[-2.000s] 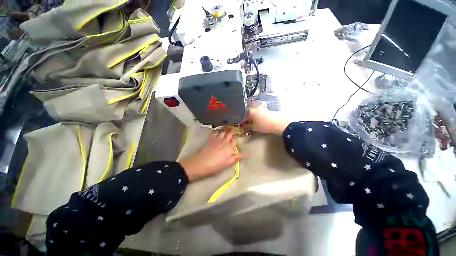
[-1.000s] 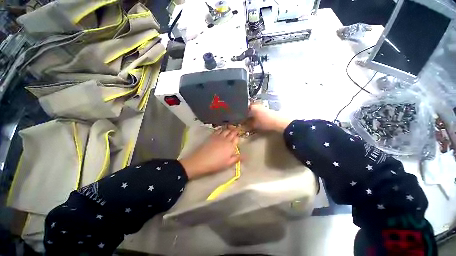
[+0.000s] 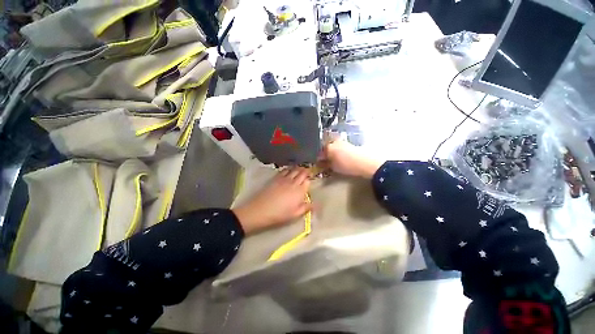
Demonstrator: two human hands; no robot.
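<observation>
A beige bag body (image 3: 352, 222) with a yellow bound seam (image 3: 290, 246) lies under the head of the pattern sewing machine (image 3: 277, 127). My left hand (image 3: 277, 201) lies on the bag body, its fingertips at the bag's top edge just below the dark grey cover. My right hand (image 3: 346, 158) is at the right side of the machine head, its fingertips close to the presser foot area and partly hidden by the cover. What my right fingers pinch is too small and hidden to tell.
Stacked bag bodies (image 3: 62, 212) with yellow edges are heaped at the left. A clear hardware bag (image 3: 505, 160) of small metal pieces lies at the right. The control panel (image 3: 532, 49) stands at the upper right, with a cable on the white table (image 3: 398, 117).
Both hands keep nearly the same place at the machine head. The bag body's front fold has shifted slightly. The whole view has moved a little.
</observation>
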